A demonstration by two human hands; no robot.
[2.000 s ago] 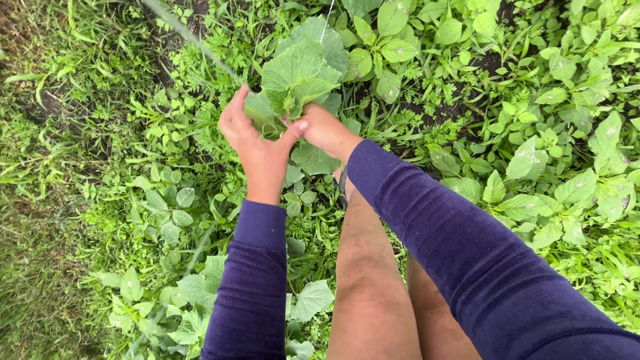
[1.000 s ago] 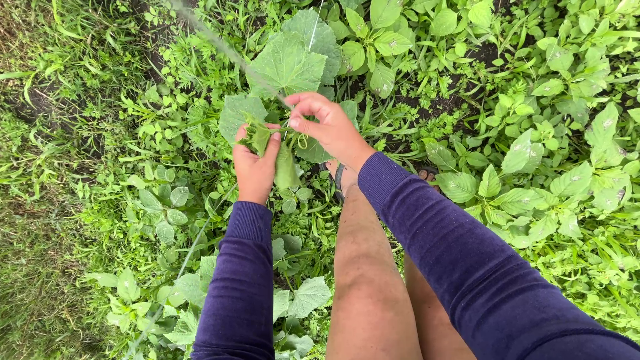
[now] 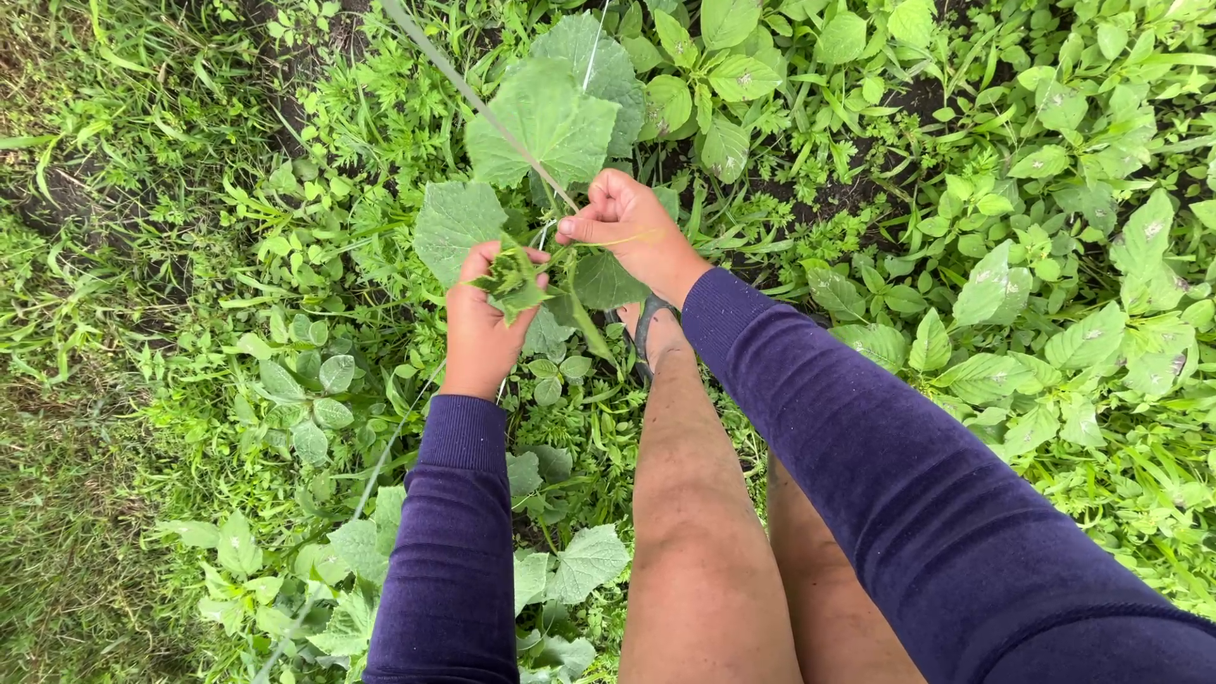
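Between my hands is a climbing vine with broad lobed leaves [image 3: 546, 119], like a cucumber plant. My left hand [image 3: 489, 318] is closed around the leafy shoot tip [image 3: 513, 277] of this vine. My right hand [image 3: 632, 228] pinches at the vine just to the right, thumb against fingers, where a thin tendril [image 3: 617, 239] shows; whether it grips the stem or the twine is unclear. A grey twine [image 3: 465, 90] runs down from the top to my right fingertips. A thinner white string [image 3: 597, 47] passes behind the leaves.
Low weeds [image 3: 988, 285] cover the ground at right, and grass [image 3: 85, 446] lies at left. More lobed vine leaves [image 3: 587, 562] grow below, beside my left sleeve. My bare legs and a sandal [image 3: 643, 337] are under my right arm. Another line [image 3: 380, 465] slants at lower left.
The broad leaf that both hands were around two seconds ago now stands free above them. My left hand has turned, with the shoot tip showing between its fingers.
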